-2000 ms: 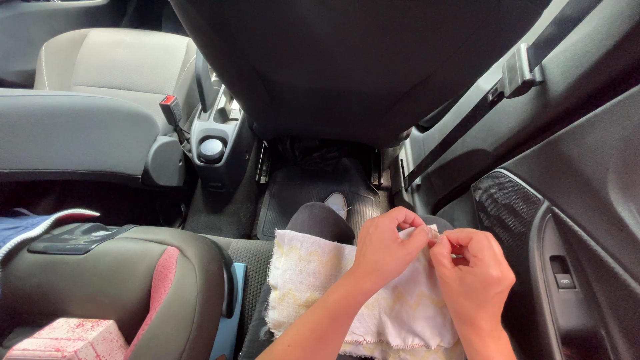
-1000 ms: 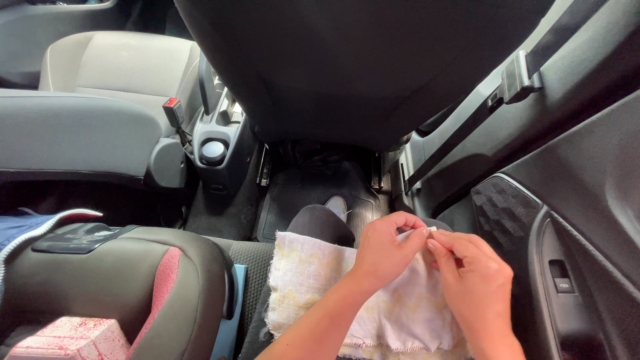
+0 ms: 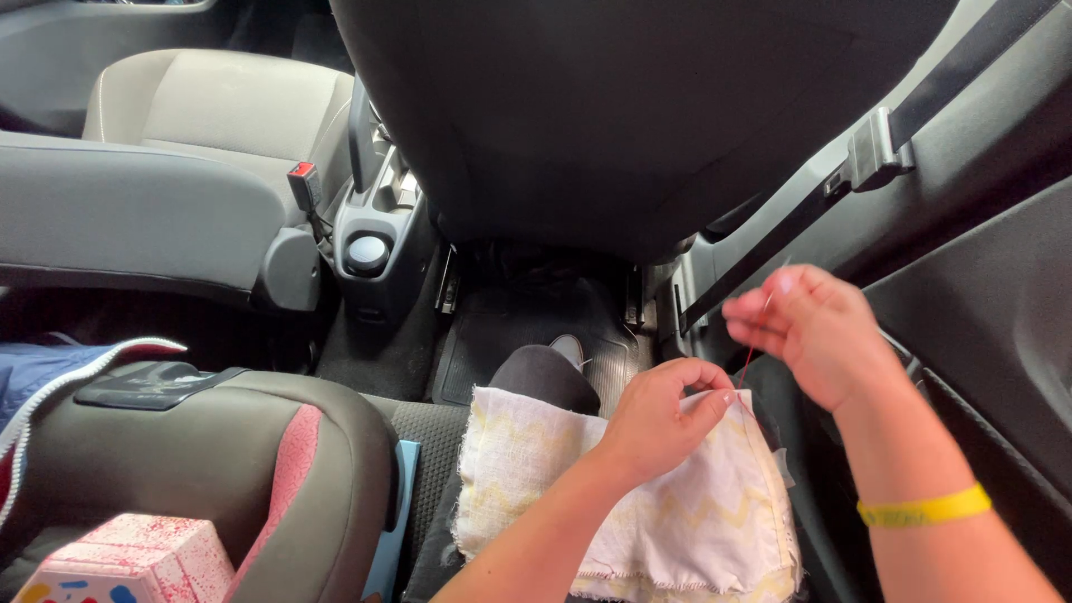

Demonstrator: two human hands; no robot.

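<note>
A white cloth (image 3: 670, 519) with pale yellow zigzags and frayed edges lies across my lap. My left hand (image 3: 674, 414) pinches the cloth's upper right corner between thumb and fingers. Up and to the right, my right hand (image 3: 800, 322) is raised off the cloth, thumb and forefinger closed on a thin sewing needle, partly blurred. A red thread (image 3: 748, 364) runs from near those fingers down to the corner by my left fingertips. Stitches show along the cloth's lower edge. A yellow wristband (image 3: 925, 508) circles my right wrist.
A front car seat's back (image 3: 620, 126) stands ahead, the door panel (image 3: 988, 335) to the right. At left are a child car seat (image 3: 335, 502), a red-speckled box (image 3: 142, 553) and a blue jacket (image 3: 42, 381). A seat belt (image 3: 770, 251) runs along the right side.
My right hand has moved up and right, away from the cloth's corner, and the red thread now shows stretched between them. My left hand still pinches the corner.
</note>
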